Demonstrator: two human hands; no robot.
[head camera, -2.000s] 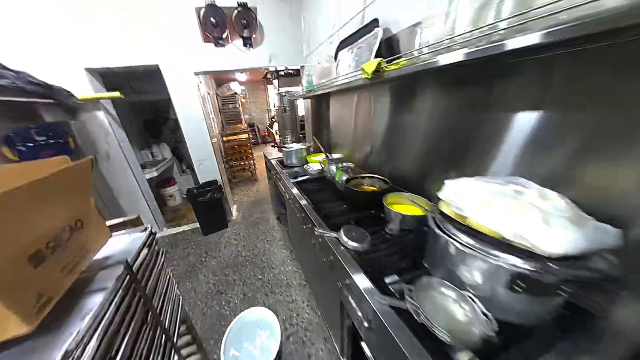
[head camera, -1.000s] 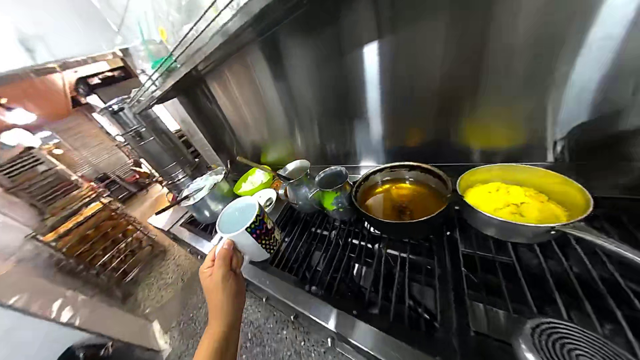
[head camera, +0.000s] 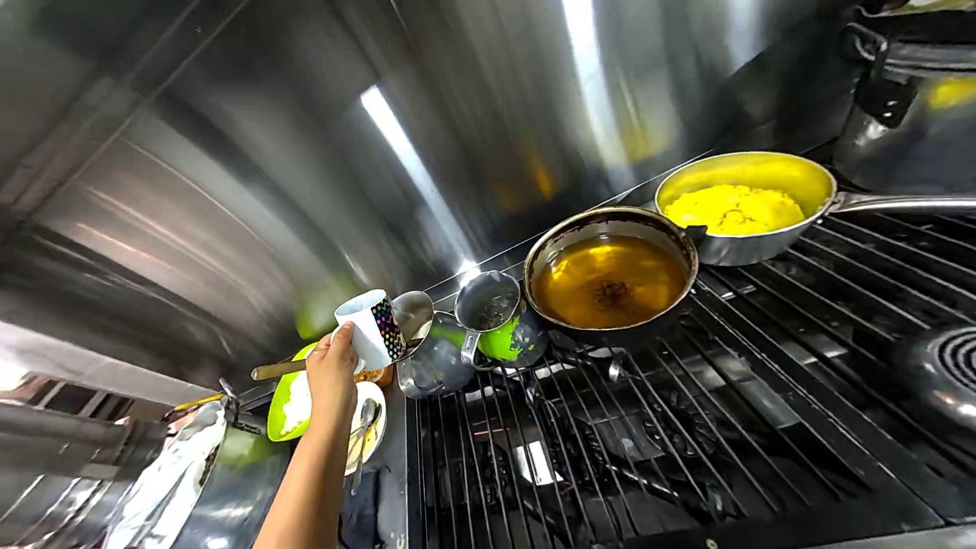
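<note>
My left hand (head camera: 334, 362) holds a white mug with a multicoloured dotted pattern (head camera: 370, 328) by its handle, raised over the far-left end of the stove. Just right of the mug are a metal ladle (head camera: 414, 314) and a small metal pitcher (head camera: 488, 301) with a handle. A dark-rimmed pan of amber liquid (head camera: 610, 271) sits on the grates beside them. Farther right stands a metal saucepan (head camera: 751, 206) holding a yellow food. My right hand is out of view.
A green bowl with white contents (head camera: 292, 400) and a plate with spoons (head camera: 367, 427) lie left of the grates (head camera: 595, 457). A large pot (head camera: 244, 480) stands at the lower left, another (head camera: 915, 122) at the upper right. A round coiled metal piece (head camera: 949, 374) is at right.
The view has moved close to the stove's back. My left hand, absent two seconds ago, holds the mug, which has moved from the stove's front edge to beside the ladle.
</note>
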